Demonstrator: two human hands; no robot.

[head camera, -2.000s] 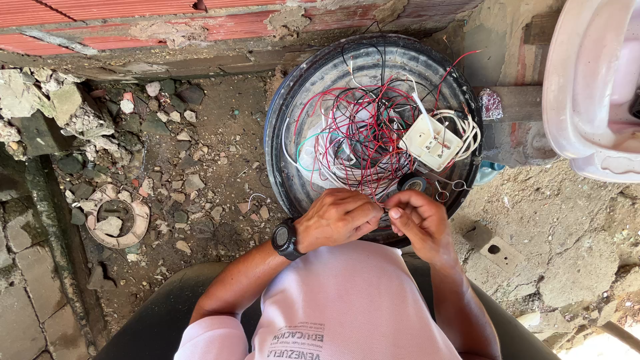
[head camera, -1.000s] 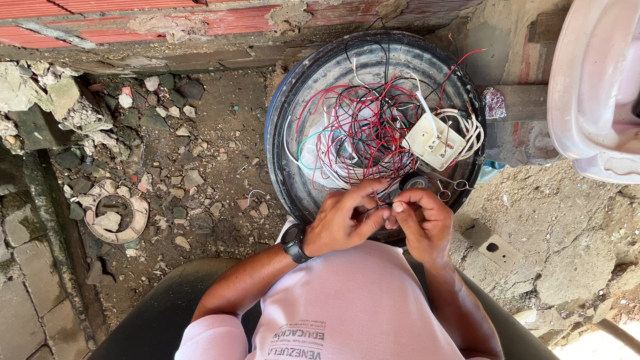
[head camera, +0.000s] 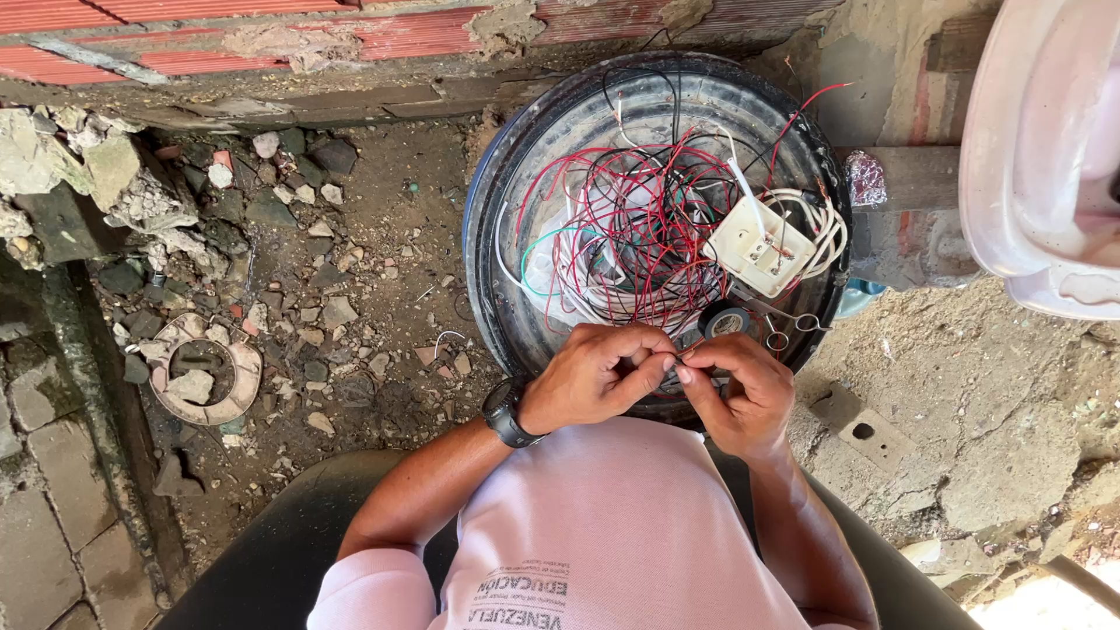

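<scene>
My left hand (head camera: 604, 372), with a black watch on its wrist, and my right hand (head camera: 739, 389) meet at the near rim of a round black tub (head camera: 490, 289). Their fingertips pinch a thin dark wire (head camera: 678, 360) between them; its ends are hard to make out. Just beyond lies a tangle of red, black and white wires (head camera: 639, 236) over a clear plastic bag. A cream electrical box (head camera: 759, 245) with a coil of white cable (head camera: 827, 236) rests on the right of the tangle. A roll of black electrical tape (head camera: 724, 322) and metal scissors (head camera: 779, 339) lie near my right hand.
A brick wall (head camera: 411, 39) runs along the far side. Rubble and a broken ring-shaped piece (head camera: 206, 411) cover the ground at left. A pale plastic basin (head camera: 1006, 201) stands at upper right, near crumpled foil (head camera: 866, 179). A flat metal plate (head camera: 862, 429) lies on the concrete.
My left hand has turned and its fingers have shifted, and the fingertips of both hands are now close together on the wire. The tub and its contents have not plainly moved.
</scene>
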